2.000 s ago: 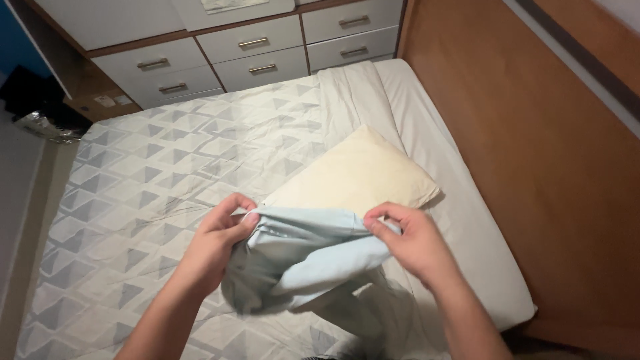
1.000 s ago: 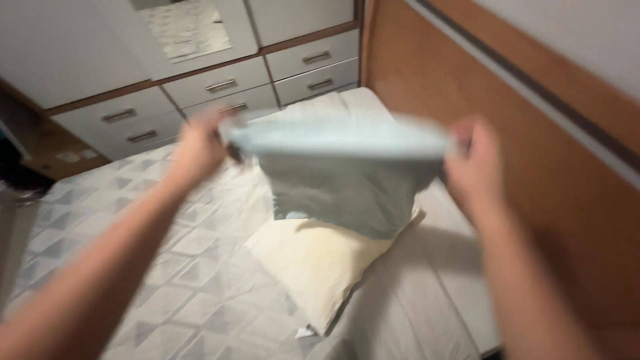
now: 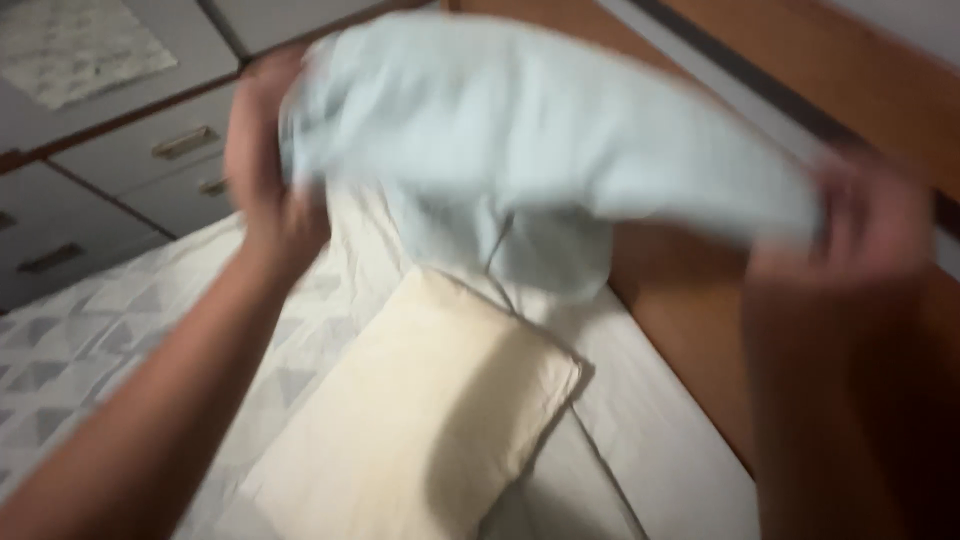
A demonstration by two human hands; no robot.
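A light blue cloth [image 3: 510, 120], possibly a pillowcase, is stretched between my two hands and blurred by motion. My left hand [image 3: 274, 142] grips its left end, and my right hand [image 3: 855, 217] grips its right end. The lower part of the cloth hangs in folds above a cream pillow [image 3: 405, 405]. That pillow lies on the bed, with one corner pointing toward the wooden headboard, and a shadow falls across its right part.
The bed has a sheet with grey triangles [image 3: 45, 367] and a plain pale part [image 3: 652, 420] by the brown wooden headboard [image 3: 675, 322]. Grey drawers with metal handles [image 3: 184, 142] stand beyond the bed at the upper left.
My hands have risen and spread apart with the blue cloth, which two seconds ago was bunched low over the pillow's near edge. The view has shifted and turned.
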